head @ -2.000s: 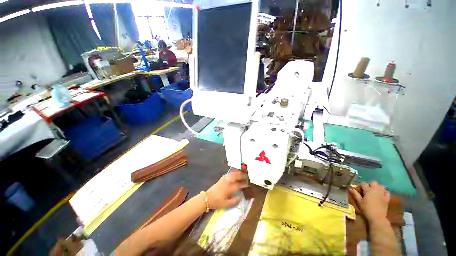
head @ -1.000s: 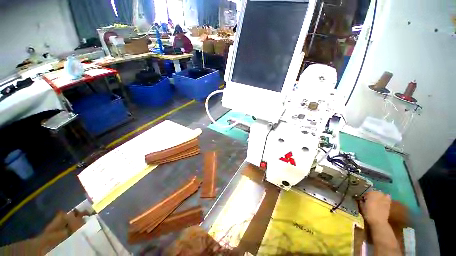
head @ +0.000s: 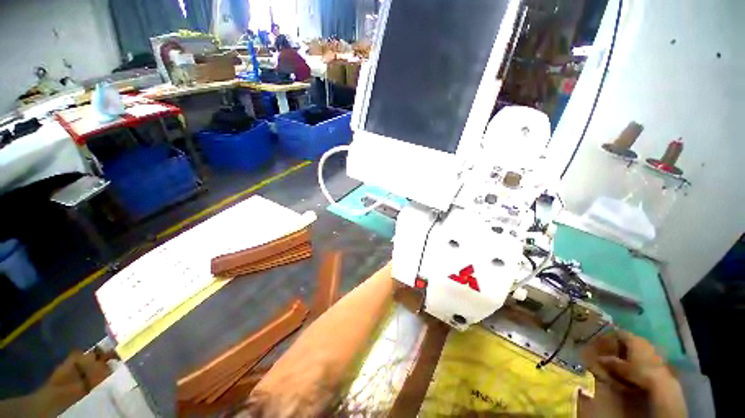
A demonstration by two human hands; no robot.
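Observation:
The template [head: 490, 375], with yellow covering and black marking, lies under the white sewing machine head [head: 470, 269]. A brown panel [head: 418, 367] shows along its left part, beside a clear, shiny section. The metal clamp frame [head: 523, 339] presses on its far edge. My left forearm [head: 335, 343] reaches over the template's left side to the machine head, which hides the hand. My right hand [head: 637, 367] is at the template's right edge by the clamp bracket, fingers curled over brown material; its grip is unclear.
Brown strips [head: 241, 351] lie left of my forearm, one [head: 329, 277] apart. More strips [head: 265, 251] lie on a large white paper sheet [head: 188, 261]. The control screen [head: 433, 69] stands behind. Brown panels [head: 61, 384] are at lower left; thread cones [head: 627, 137] at right.
My left arm has come back over the template from the lower left and reaches to the machine head. My right hand has moved slightly nearer, its fingers more curled. The view has shifted slightly.

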